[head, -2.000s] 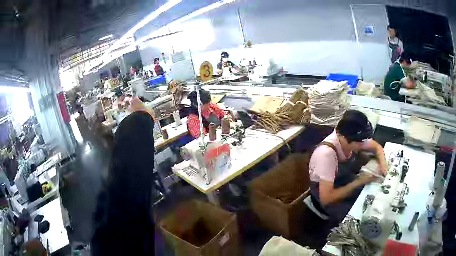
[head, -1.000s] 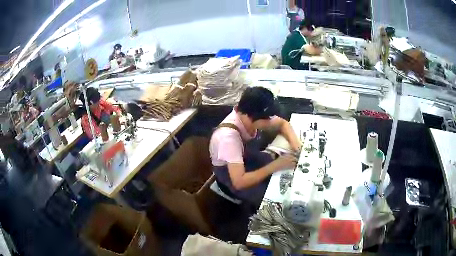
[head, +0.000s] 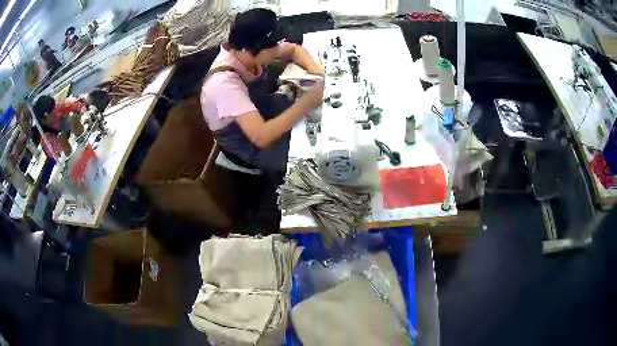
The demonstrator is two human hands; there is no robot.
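Neither of my hands is in the picture. Nearest in front of me, a tied stack of beige cloth pieces [head: 243, 290] lies at the bottom centre. To its right, a blue bin [head: 404, 270] holds beige cloth [head: 352, 307] partly under clear plastic. Above the bin, a bundle of thin beige straps [head: 321, 199] lies on the front corner of a white machine table [head: 413, 152] and hangs over its edge. A white sewing machine [head: 346, 145] stands on that table.
A person in a cap and pink shirt [head: 233, 101] sits left of the machine, holding beige cloth. Open brown cartons [head: 115, 267] stand at the left. Thread cones [head: 429, 57] and a pale pole [head: 460, 81] are at the right, near another table [head: 561, 101].
My view has turned right and downward. The cloth stack and blue bin now show fully in front. The seated person still bends over the machine.
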